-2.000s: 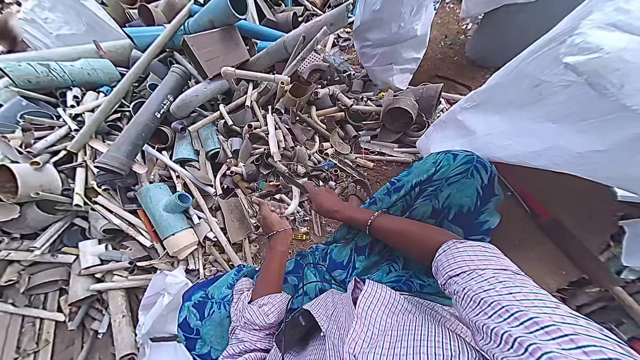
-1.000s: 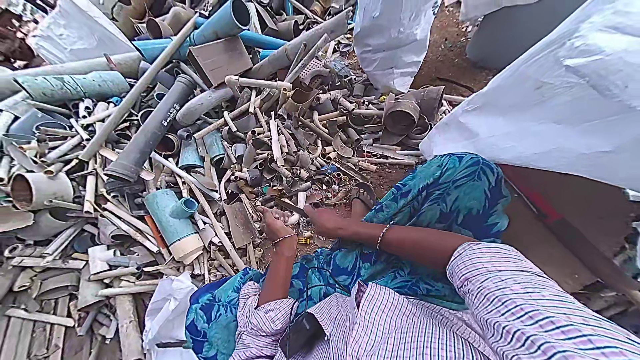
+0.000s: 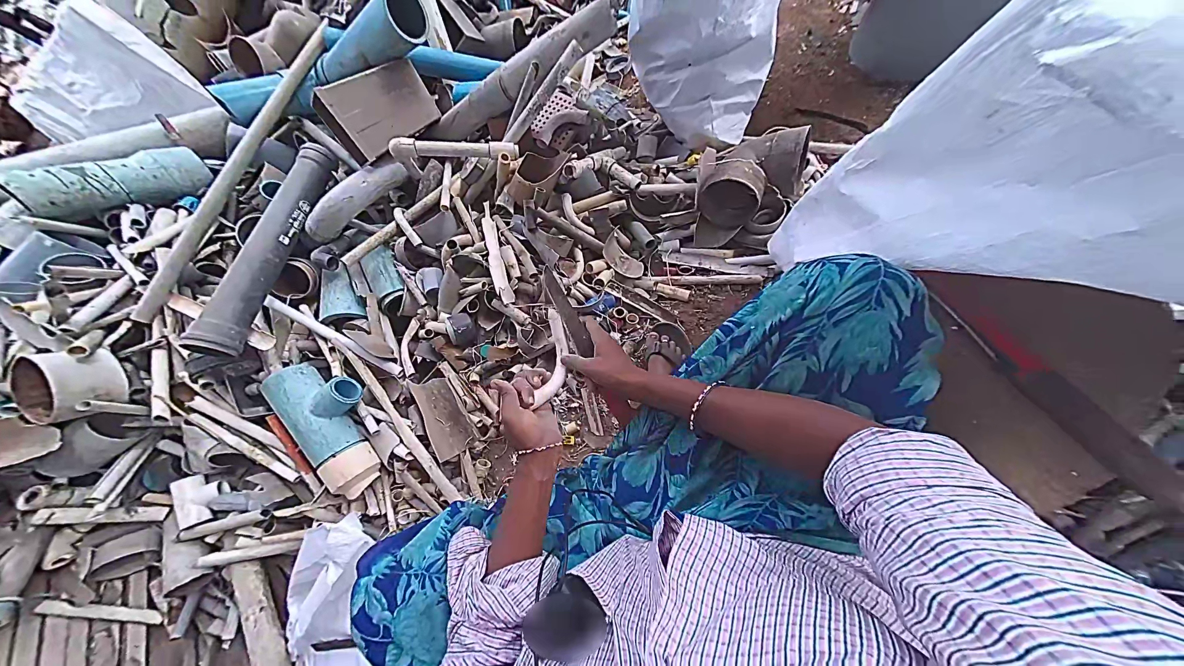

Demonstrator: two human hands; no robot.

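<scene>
My left hand (image 3: pixel 525 412) grips the lower end of a curved white plastic pipe piece (image 3: pixel 557 370), low in the middle of the head view. Just to the right, my right hand (image 3: pixel 606 359) is closed around a long dark metal blade (image 3: pixel 564 313), which points up and left beside the pipe. Its handle is hidden in my fingers. Around and beyond both hands lies a heap of scrap plastic pipes and fittings (image 3: pixel 498 259).
A blue pipe tee (image 3: pixel 314 416) and a long grey pipe (image 3: pixel 264 254) lie at left. White sacks (image 3: pixel 999 157) stand at right and top. A tool with a red part (image 3: pixel 1027 361) rests on a brown sheet at right. My sandalled foot (image 3: pixel 666 344) is near my right hand.
The curved white pipe stands more upright between my hands than a second ago. The blade has swung to point further up. Both hands keep their hold.
</scene>
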